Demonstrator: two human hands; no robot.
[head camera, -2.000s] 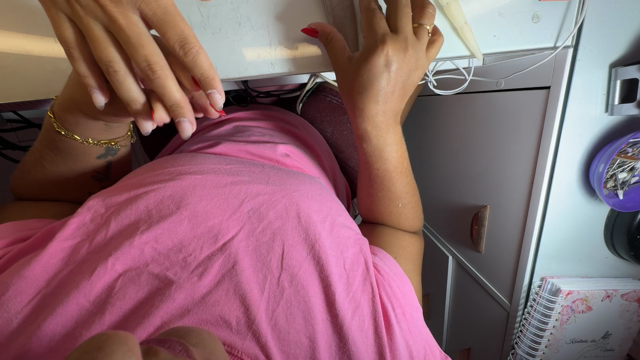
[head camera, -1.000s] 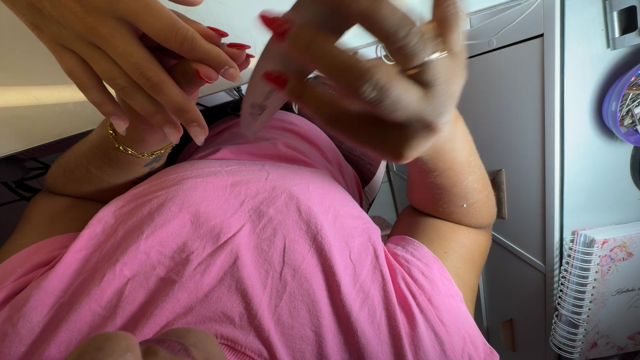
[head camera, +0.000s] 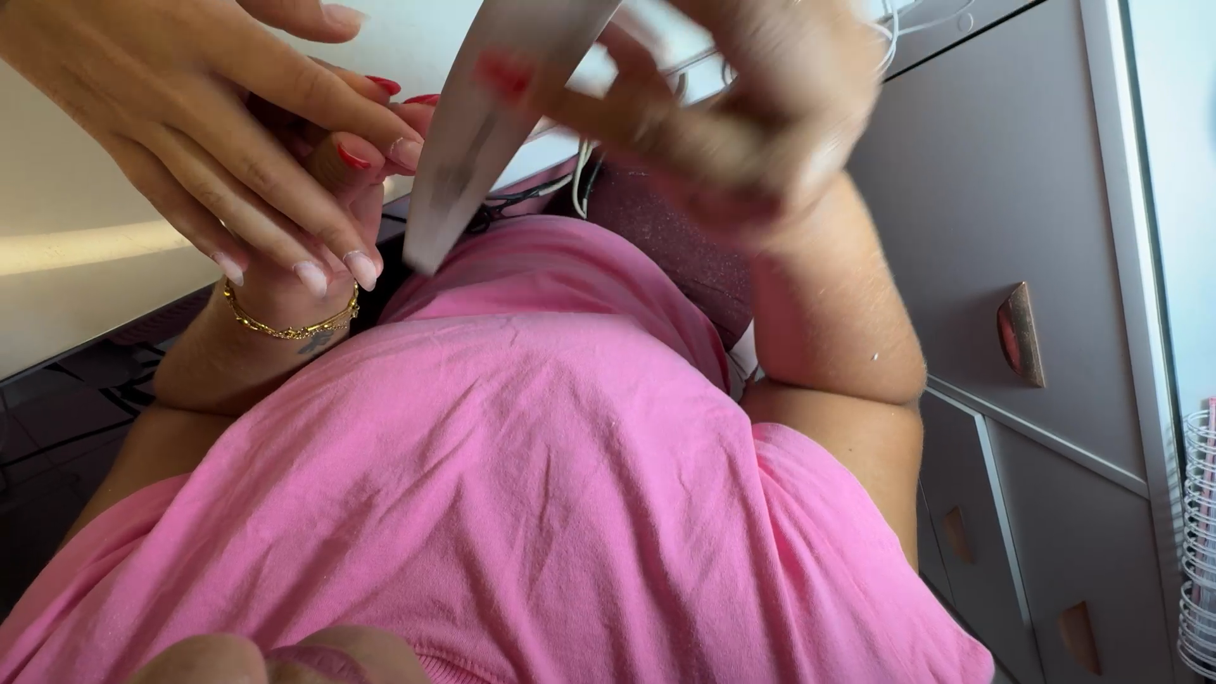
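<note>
My right hand (head camera: 750, 123), blurred, grips a greyish nail file (head camera: 475, 142) that slants downward, its lower end near another person's fingertips. My left hand (head camera: 356, 180), with red nails and a gold bracelet (head camera: 294, 328) at the wrist, is mostly hidden beneath the other person's hand (head camera: 199, 123). My left fingers and thumb hold one of that hand's fingers near its tip. The other person's nails (head camera: 361, 269) are long and pale. Whether the file touches a nail cannot be told.
A white tabletop (head camera: 76, 190) lies at the upper left. White and dark cables (head camera: 581, 180) hang at its edge. A grey drawer cabinet (head camera: 950, 209) with copper-coloured handles stands at the right. A spiral notebook (head camera: 1197, 551) is at the far right edge.
My right hand was on the table two seconds ago without a visible file; it has since lifted, and the file shows in it. My left hand remains under the other person's hand.
</note>
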